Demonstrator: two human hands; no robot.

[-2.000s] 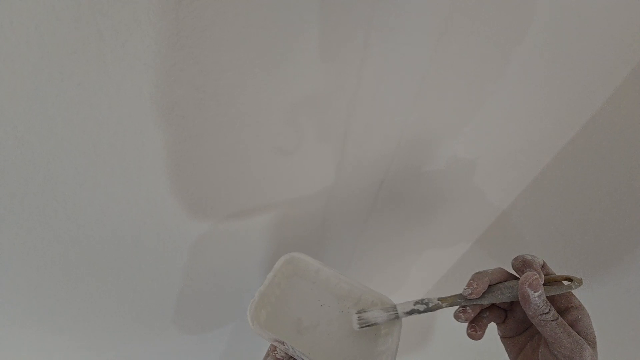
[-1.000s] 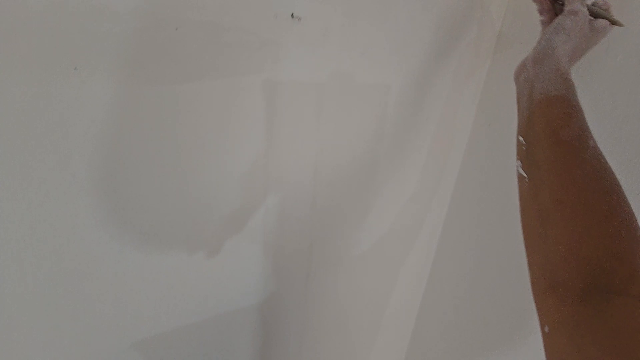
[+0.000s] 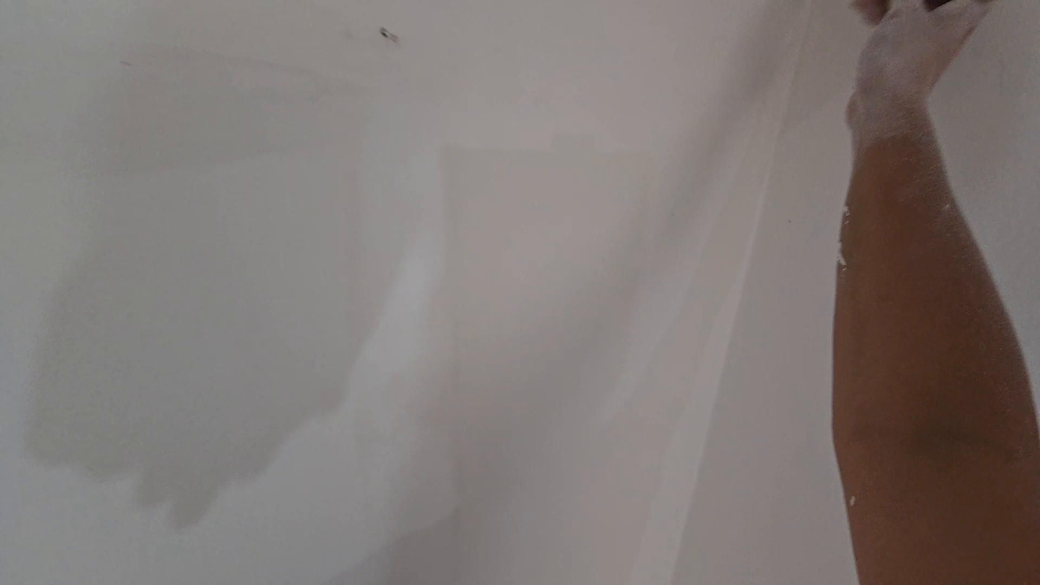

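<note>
My right hand (image 3: 914,41), dusted with white, reaches up at the top right, and the frame's upper edge cuts off most of its fingers. Whatever it holds lies out of sight. The bare forearm below bears small white paint spots. Behind the arm runs a pale wall (image 3: 780,455), which meets another off-white surface (image 3: 536,244) along a slanting corner line. My left hand is outside the view, and neither the brush nor the tub shows now.
A darker grey patch (image 3: 203,325) with a ragged lower edge marks the surface at left. Near the top is a small dark mark (image 3: 388,35). Soft shadows fall along the corner.
The view has shifted strongly. My right hand, seen earlier low at right with a paintbrush over a white tub, is now raised to the top right. Tub and brush have left view.
</note>
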